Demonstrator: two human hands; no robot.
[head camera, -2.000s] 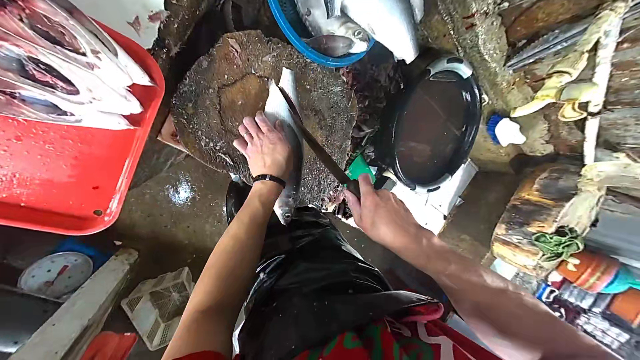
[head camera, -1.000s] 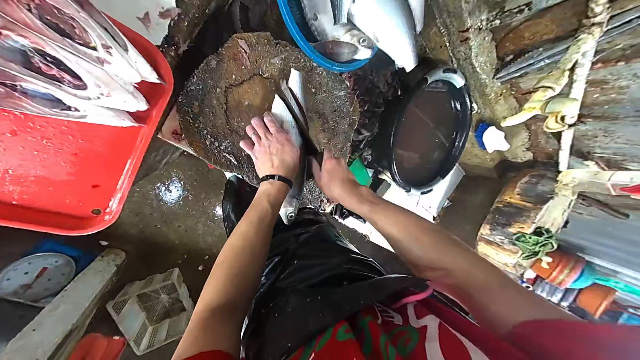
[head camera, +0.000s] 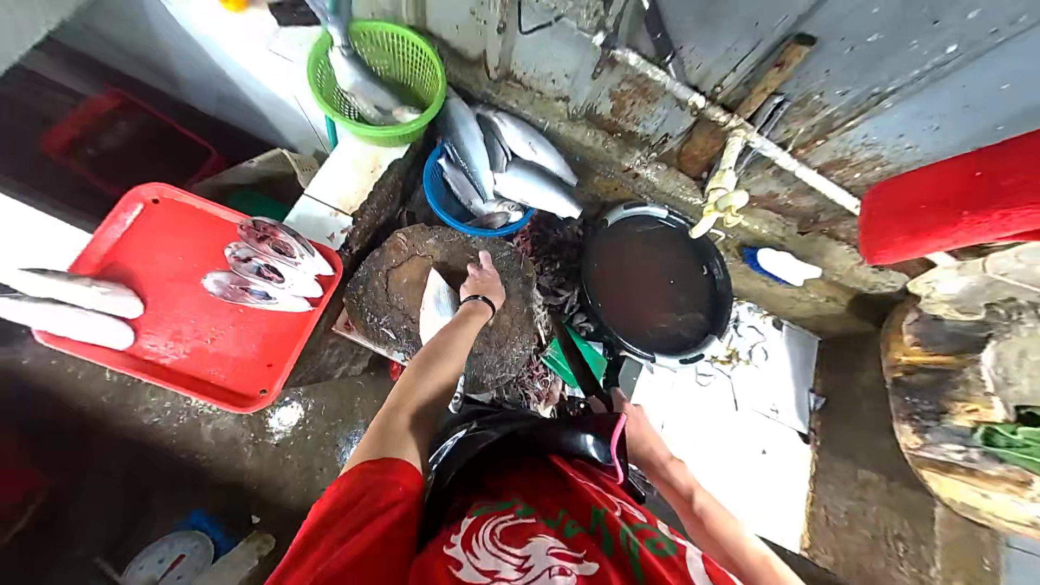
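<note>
A silvery fish lies on the round wooden chopping block, partly covered by my left forearm. My left hand is just right of the fish, over the block, fingers bunched toward the far side; whether it pinches something small cannot be told. My right hand grips the handle of a long dark knife, off the block's right side near my apron. The blade points up and left, apart from the fish. Beyond the block, a blue basin is heaped with whole fish.
On the left is a red tray with split fish and whole fish. A green basket with fish stands at the back. Right of the block are dark scraps and a black tub of murky liquid. A pipe with a tap runs along the wall.
The knife has left the fish and block, moving right toward my apron. My left hand has let go of the fish's body and is now to its right. The view has widened and shifted.
</note>
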